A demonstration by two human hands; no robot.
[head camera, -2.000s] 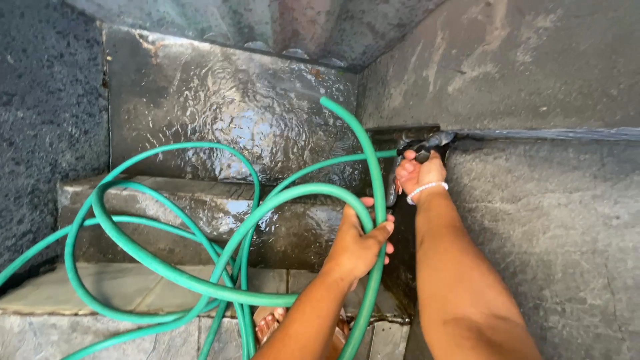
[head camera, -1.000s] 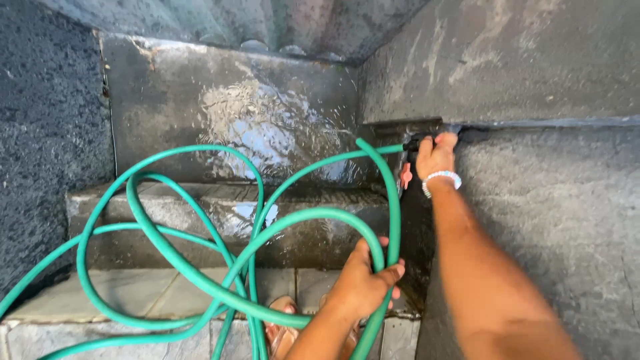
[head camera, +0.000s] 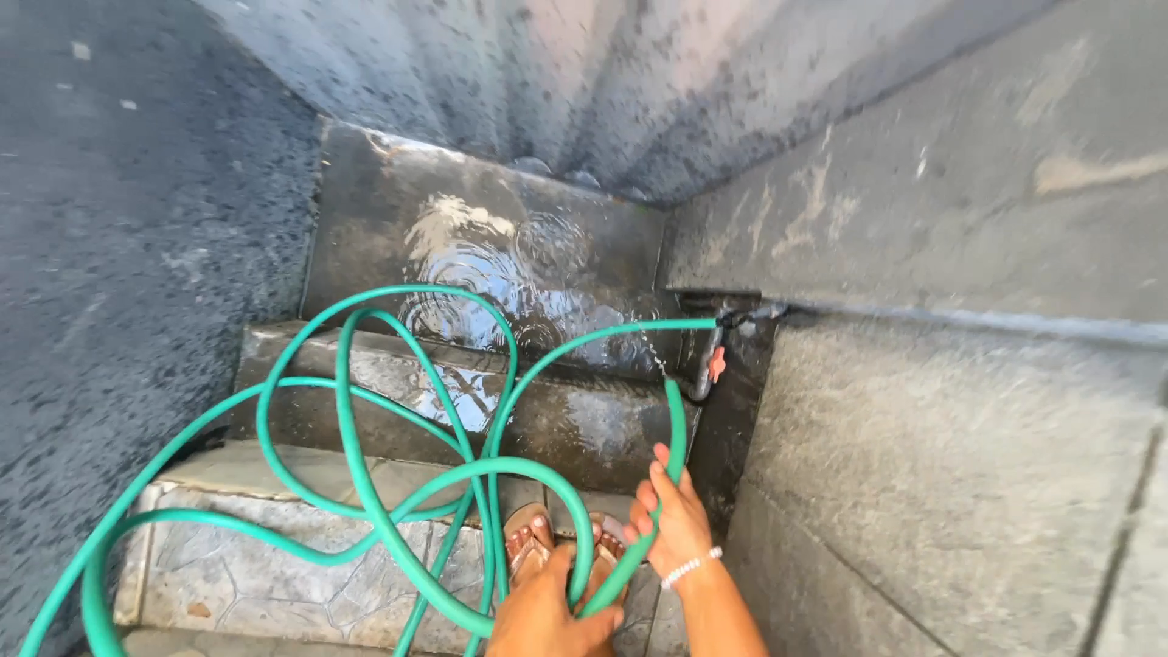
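A green garden hose (head camera: 356, 438) lies in loose loops over the steps, and one run of it joins a pipe fitting (head camera: 728, 319) at the right wall. My left hand (head camera: 547, 611) grips a bend of the hose at the bottom centre. Higher and to the right, my right hand (head camera: 673, 511), with a beaded bracelet (head camera: 691, 568) at its wrist, is closed around the hose near its free end. A thin trickle of water (head camera: 655, 351) leaves that end. Beside the fitting is a pipe with a red valve handle (head camera: 717, 364).
Wet stone steps (head camera: 315, 392) lead down to a landing (head camera: 365, 237) with rippling water. A dark rough wall (head camera: 155, 255) bounds the left, a corrugated surface (head camera: 566, 82) the far side, and a stone wall (head camera: 912, 201) the right. Two sandalled feet (head camera: 527, 538) stand below my hands.
My right hand has left the fitting at the wall and now holds the hose near its free end. The red handle is in plain view. The view has shifted, showing more of the walls.
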